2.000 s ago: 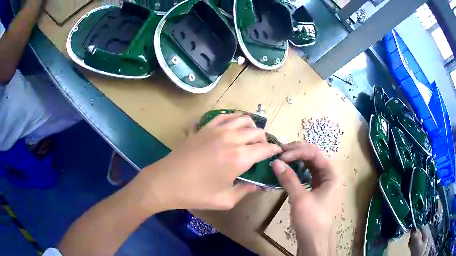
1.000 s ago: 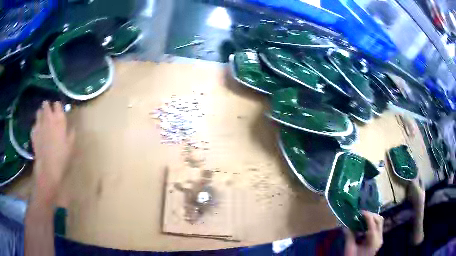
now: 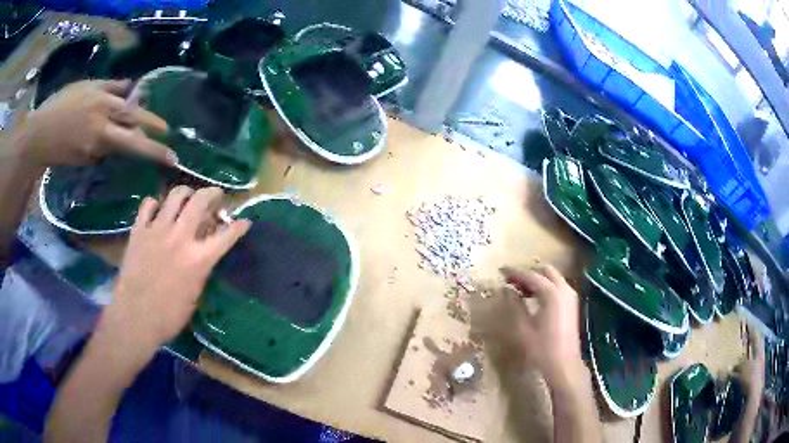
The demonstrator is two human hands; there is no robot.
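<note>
A green housing [image 3: 333, 324] with a pale rim and a dark recessed panel lies tilted on the cardboard in front of me. My left hand [image 3: 173, 251] grips its upper left edge, near a small whitish fitting. My right hand [image 3: 549, 316] is over the cardboard, right of the dabbing board [image 3: 420, 381]. Its thumb and finger are bent close together; whether they pinch something is too blurred to tell. A white blob [image 3: 464, 372] sits on the stained board. A pile of loose fittings [image 3: 450, 234] lies above the board.
Another person's hand [image 3: 95, 125] reaches over housings [image 3: 203, 112] at the upper left. Green housings [image 3: 640, 294] are heaped at the right, where another person's arm [image 3: 754, 372] shows. Blue bins [image 3: 640, 82] and a grey post [image 3: 458, 65] stand behind.
The view has turned. My left hand has brought a green housing onto the cardboard in front of me. My right hand has left the housing at the right and is beside the dabbing board.
</note>
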